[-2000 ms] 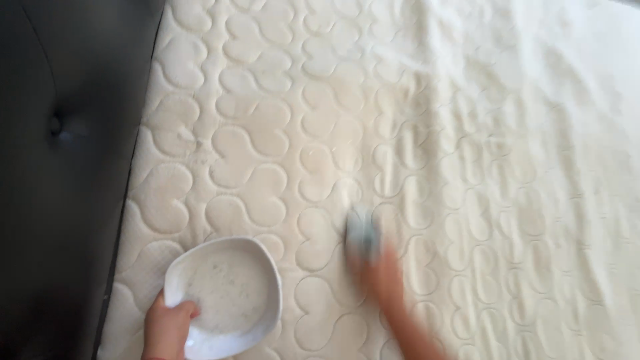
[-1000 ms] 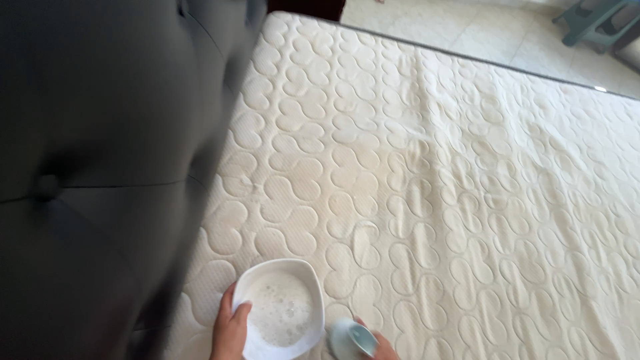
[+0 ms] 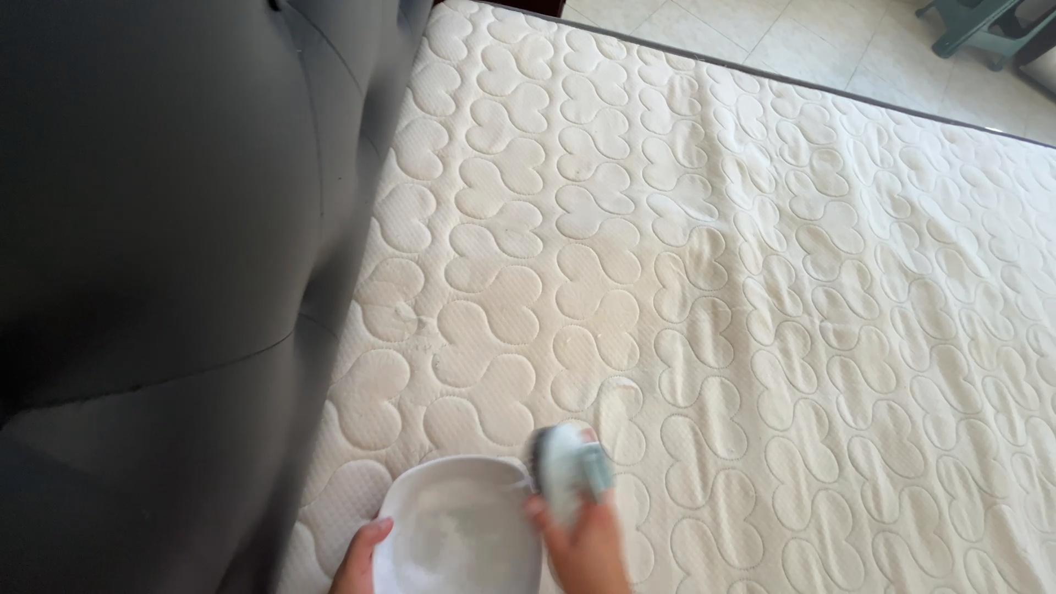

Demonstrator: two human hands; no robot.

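Note:
My left hand (image 3: 360, 557) grips the left rim of a white bowl (image 3: 462, 528) at the bottom of the view; whitish liquid shows in it. In my right hand (image 3: 582, 536) is a light blue-and-white scrub brush (image 3: 569, 470), somewhat blurred, tilted with its dark bristles toward the left. The brush is at the bowl's right rim; whether it touches the rim I cannot tell. Beneath both lies a cream quilted mattress (image 3: 594, 272) with stitched heart-like shapes, discoloured patches and wrinkles on its right part.
A dark tufted headboard (image 3: 165, 247) stands along the left side of the mattress. Beyond the mattress's far edge are light floor tiles (image 3: 726, 33) and a grey-green plastic stool (image 3: 973, 29) at the top right.
Two seconds ago the brush was on the mattress, right of the bowl; one second ago it was low beside the bowl. Now it is raised at the bowl's right rim. The view has shifted.

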